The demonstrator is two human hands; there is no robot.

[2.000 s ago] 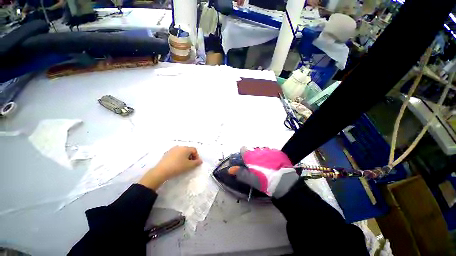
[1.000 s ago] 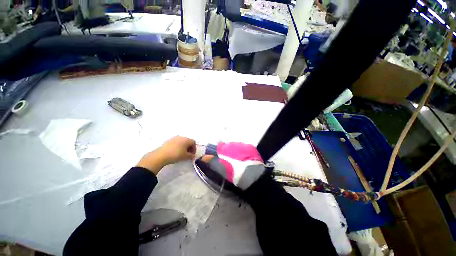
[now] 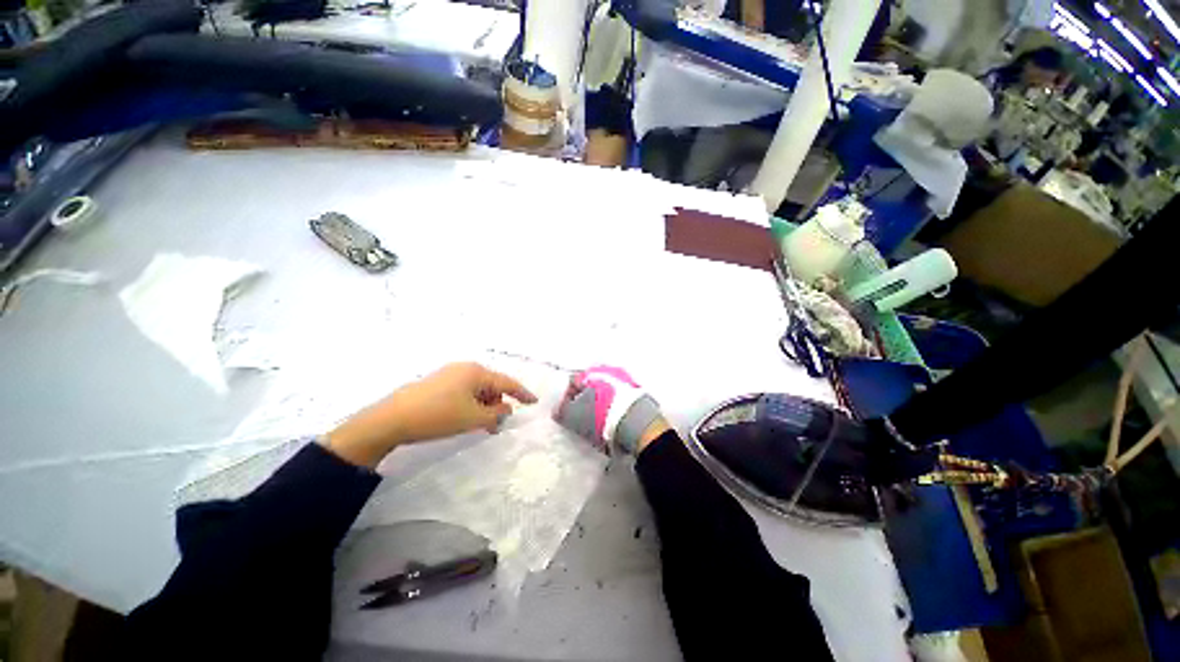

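A white lace piece point(image 3: 524, 479) lies in front of me on the pale table cloth. My left hand point(image 3: 453, 404) is bare and rests at its upper left edge, index finger stretched out, with no object visible in it. My right hand point(image 3: 606, 404), in a pink, white and grey glove, is at the lace's upper right edge; its fingertips are partly hidden, so a grip on the fabric cannot be told. The dark steam iron point(image 3: 792, 455) rests unheld at the table's right edge, tip pointing left. Dark thread snips point(image 3: 430, 578) lie below left of the lace.
A grey-brown patterned tool point(image 3: 352, 242), a white fabric piece point(image 3: 188, 310) and a tape roll point(image 3: 74, 213) lie at left. A reddish-brown card point(image 3: 720, 238) lies back right, near scissors point(image 3: 802, 347) and a green basket point(image 3: 895, 339). The iron's hose runs off right.
My right hand has let go of the iron and moved to the lace edge. The iron now stands farther right. My left hand's index finger has stretched out.
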